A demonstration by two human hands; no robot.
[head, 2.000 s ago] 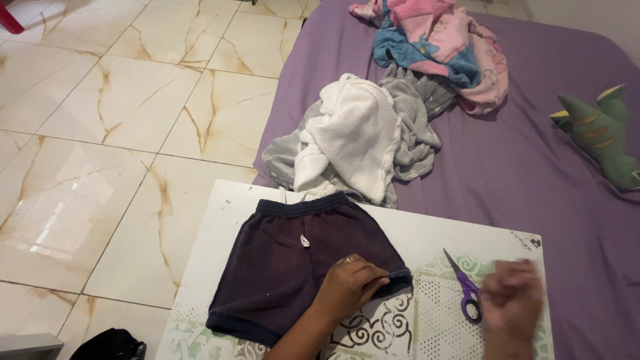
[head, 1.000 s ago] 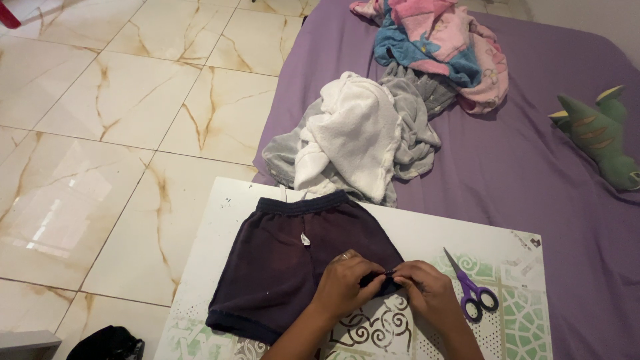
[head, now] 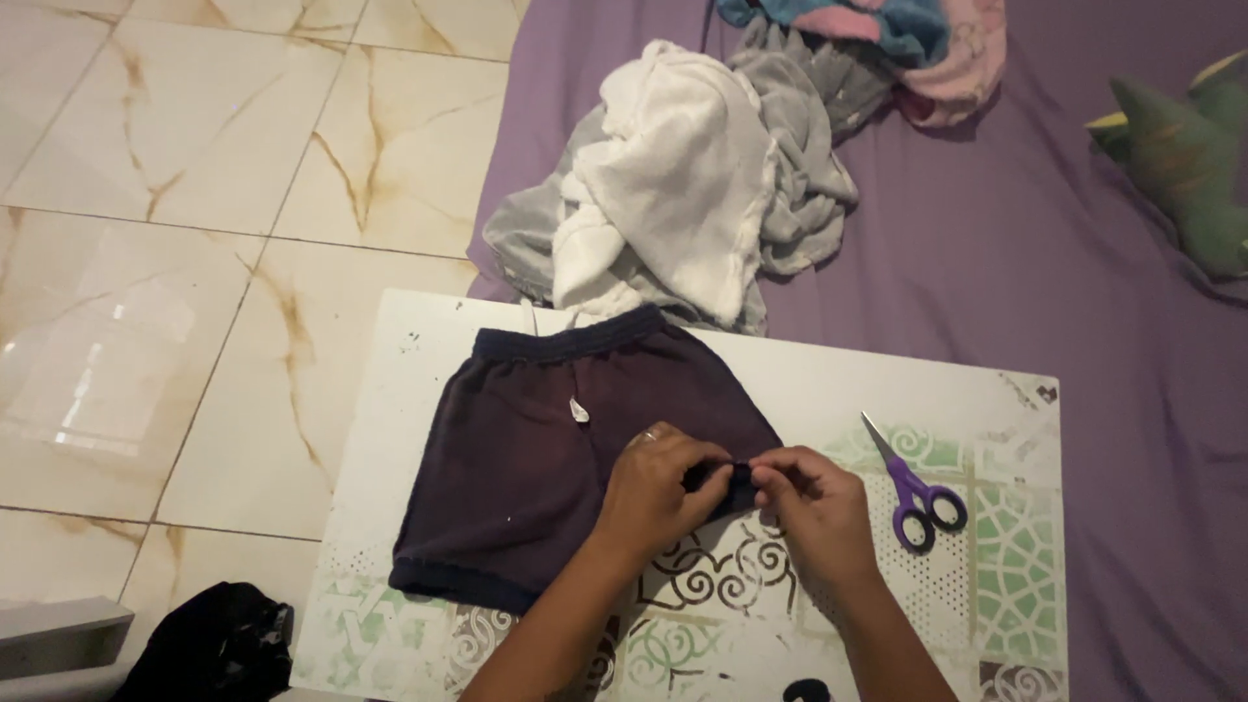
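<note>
A pair of dark navy-maroon shorts (head: 507, 458) lies on a white patterned board (head: 809, 390), waistband toward the bed, with a small white tag at the front. My left hand (head: 668, 483), wearing a ring, pinches the hem of the right-side leg. Close beside it, my right hand (head: 814, 497) pinches the same hem between thumb and fingers. Whether a needle or thread is between the fingertips cannot be told. Purple-handled scissors (head: 914, 492) rest on the board to the right of my right hand, blades pointing up and left.
Beyond the board, white and grey cloths (head: 682, 175) lie heaped on a purple bedsheet (head: 975, 244), with a pink and blue cloth (head: 936, 58) behind. A green plush toy (head: 1189, 166) is at the right. A black item (head: 214, 643) sits low left, near the tiled floor (head: 370, 361).
Two seconds ago my right hand was raised away over the scissors' right side; it has come left to the hem beside my left hand. The view has shifted closer to the board.
</note>
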